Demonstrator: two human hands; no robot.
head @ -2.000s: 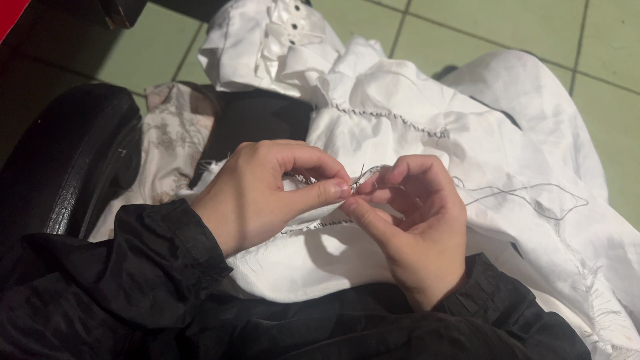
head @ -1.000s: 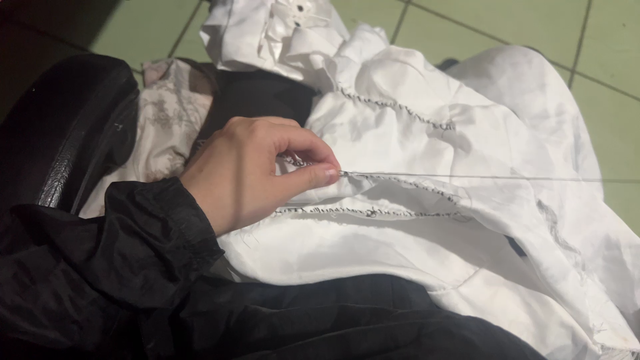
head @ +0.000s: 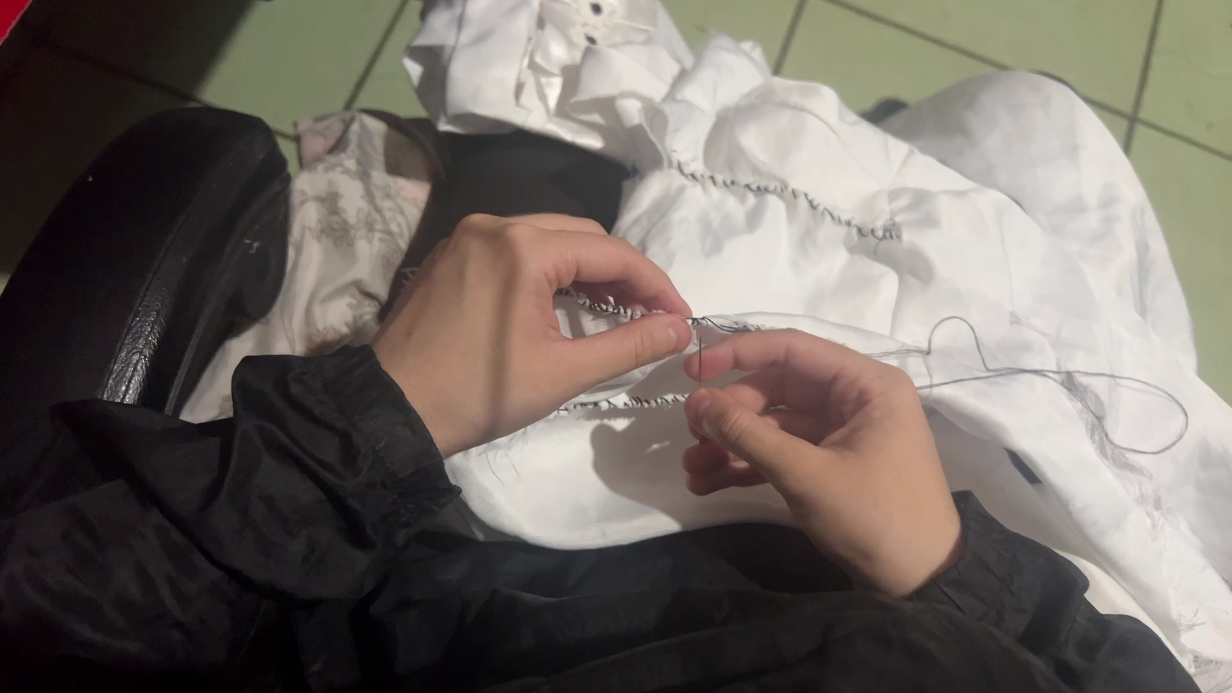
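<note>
White fabric (head: 770,250) lies gathered across my lap, with rows of dark hand stitches (head: 799,197) along its seams. My left hand (head: 520,318) pinches a stitched edge of this fabric between thumb and index finger. Just right of those fingertips, my right hand (head: 818,433) holds a thin sewing needle (head: 701,361), roughly upright, at its thumb and index finger. Dark thread (head: 1078,373) runs from near the pinched edge and lies in loose loops on the fabric to the right.
A black padded armrest (head: 144,250) stands at the left, beside a patterned beige cloth (head: 346,212). Ruffled white fabric with small dark-centred holes (head: 597,24) is at the top. Green floor tiles (head: 895,63) show beyond my lap.
My right hand, out of view one second ago while the thread stretched taut to the right, is back beside my left hand with the needle. The thread now lies slack.
</note>
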